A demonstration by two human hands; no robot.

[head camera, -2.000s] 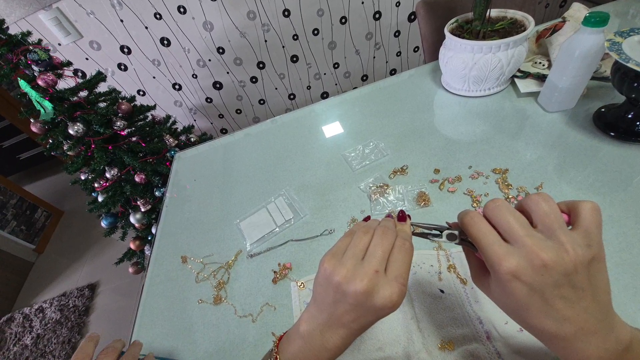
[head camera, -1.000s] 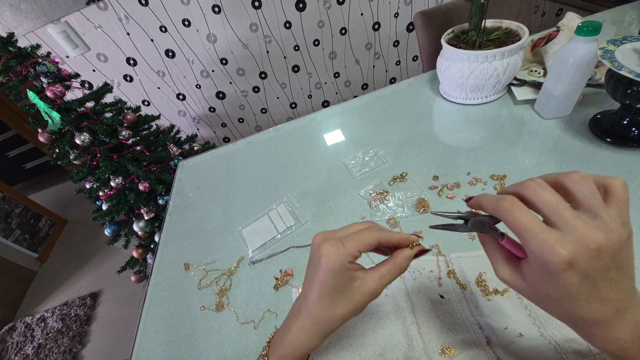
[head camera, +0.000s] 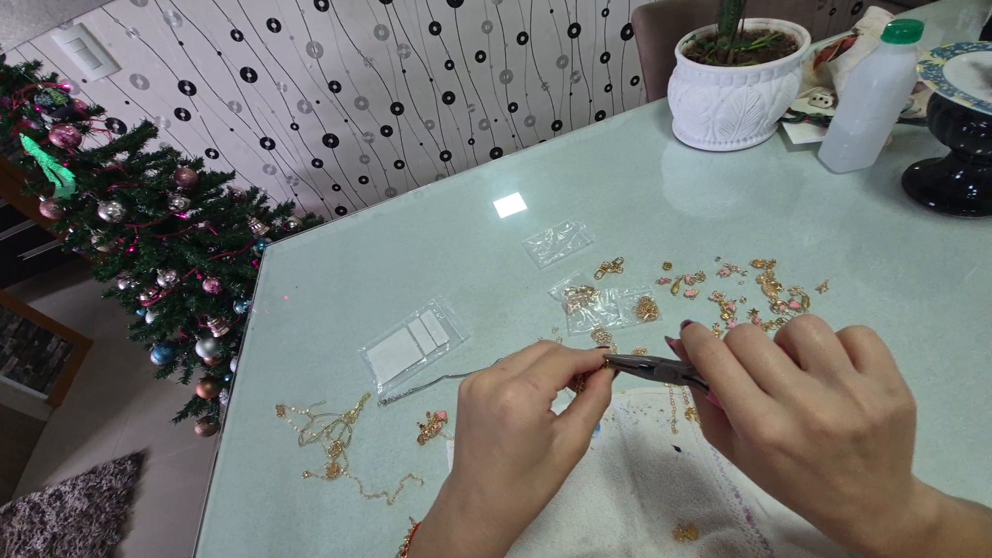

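My left hand (head camera: 527, 426) pinches a small gold jewelry piece between thumb and forefinger, mostly hidden by the fingertips. Long-nose pliers (head camera: 659, 370) are in my right hand (head camera: 806, 418), their tips closed together at that piece. Under both hands lies a white cloth (head camera: 643, 480) with a small heap of gold findings (head camera: 686, 532) on it. Just beyond my left fingertips is a clear plastic bag (head camera: 604, 310) with gold rings. Gold and pink charms (head camera: 767, 283) are scattered beyond my right hand. Gold chains (head camera: 333, 446) lie tangled left of my left hand.
On the glass-topped table (head camera: 387, 248) are a bag with white cards (head camera: 407, 345), a thin metal tool (head camera: 434, 380) and another clear bag (head camera: 558, 243). A white plant pot (head camera: 732, 93), a plastic bottle (head camera: 872, 101) and a black stand (head camera: 949, 163) are at back right. A decorated tree (head camera: 194, 271) stands left.
One second ago the pliers were open and apart from my left fingertips; their tips now meet the piece there. At the left edge, another hand seen two seconds ago is out of view.
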